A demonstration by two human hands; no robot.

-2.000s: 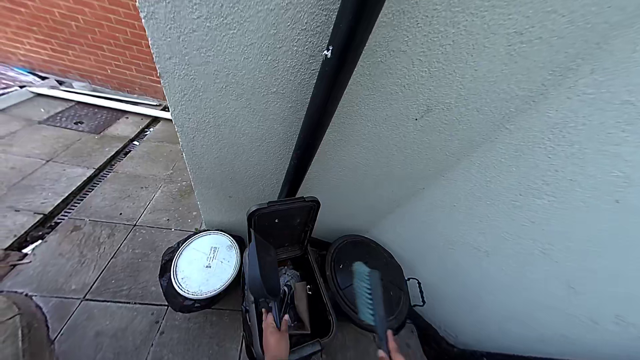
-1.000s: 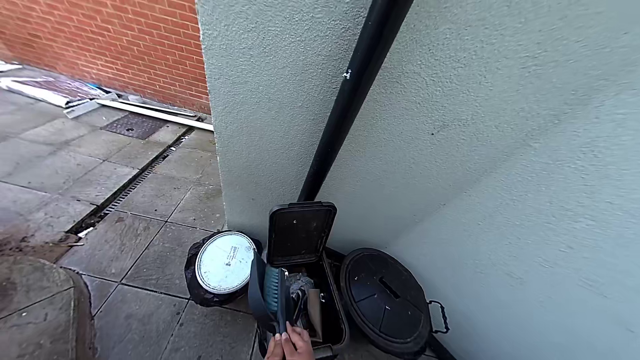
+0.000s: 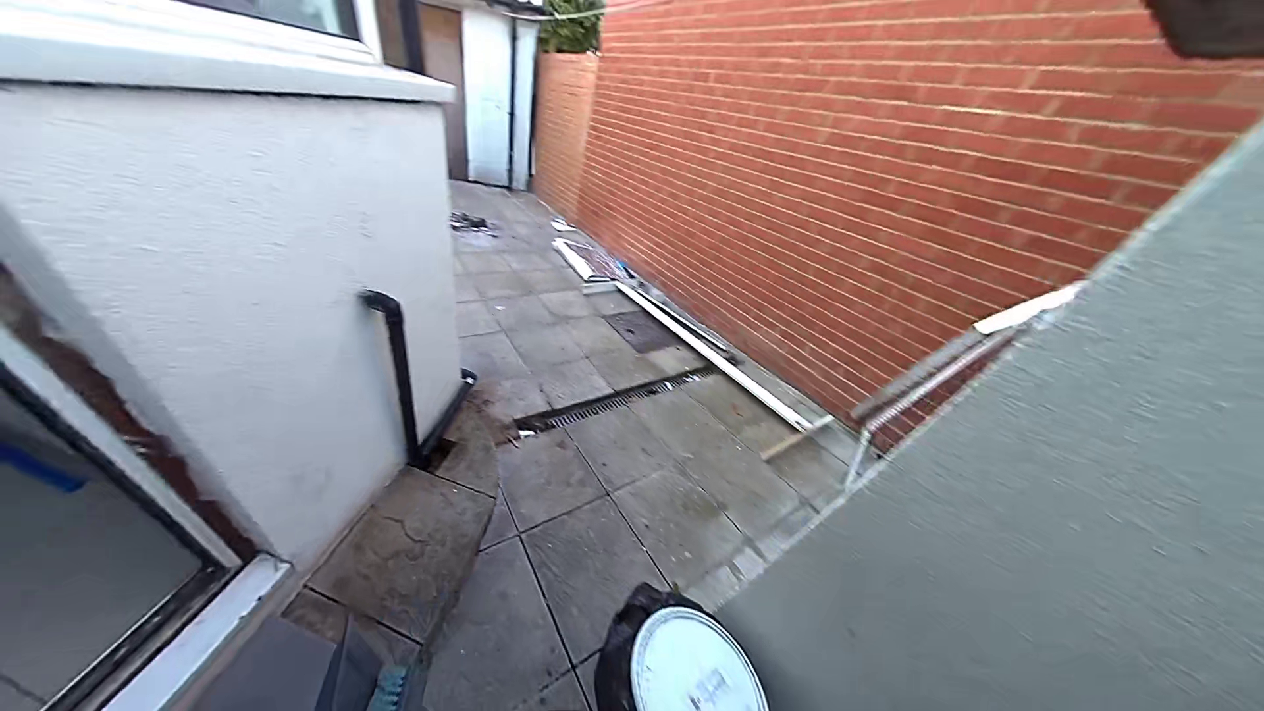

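Note:
At the bottom left edge of the head view, part of a dark grey dustpan [image 3: 272, 667] shows, with the teal bristles of a hand brush [image 3: 388, 687] against its right side. Both of my hands are out of the frame, so how they hold these is hidden. To the right, at the bottom edge, a round white lid [image 3: 694, 664] tops a container wrapped in a black plastic bag [image 3: 619, 647], standing on the paving against the grey rendered wall.
A door or window frame [image 3: 197, 632] stands at lower left beside a stone step [image 3: 395, 553]. A black drainpipe [image 3: 400, 380] runs down the white wall. A drain channel [image 3: 602, 405] crosses the paving; long white strips [image 3: 711, 354] lie along the brick wall [image 3: 839, 178].
The view has swung far to the left. The dustpan and brush, held together over the open black box one second ago, are now by the door frame; box and hands have left view.

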